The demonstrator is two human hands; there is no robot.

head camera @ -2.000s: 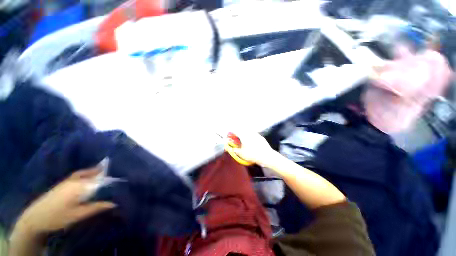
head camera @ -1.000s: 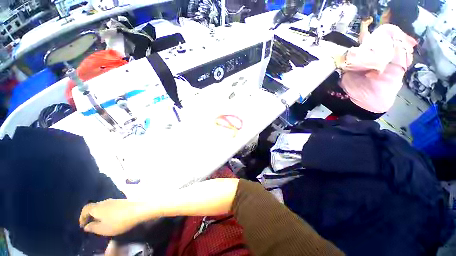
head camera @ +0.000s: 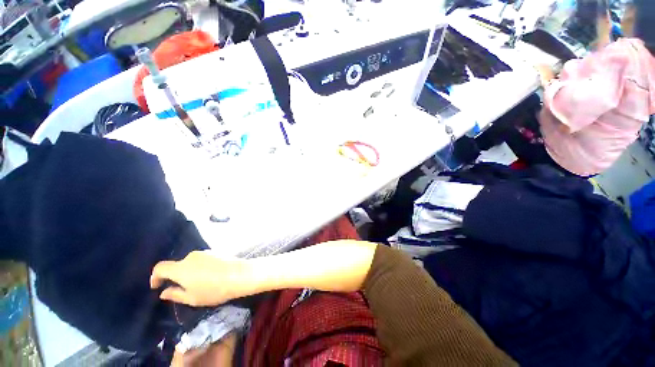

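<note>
A large dark navy garment (head camera: 100,215) covers the left end of the white table and hangs over its front edge. My right hand (head camera: 197,279) reaches across to the left, its fingertips pinching the navy cloth at its right side. My left hand (head camera: 208,355) is at the bottom edge, mostly cut off and partly covered by a crumpled white lining (head camera: 214,326); its fingers are hidden. Scissors with red and yellow handles (head camera: 360,153) lie on the table.
The white sewing machine (head camera: 323,79) stands behind, with a dark strip (head camera: 273,72) draped over it. Navy and grey-white pieces (head camera: 531,244) are piled at the right below the table. A person in pink (head camera: 603,100) sits beyond.
The scissors went from my right hand onto the table earlier, and my right hand moved left to the navy garment. Since the last frame, the white lining shows more by my left hand.
</note>
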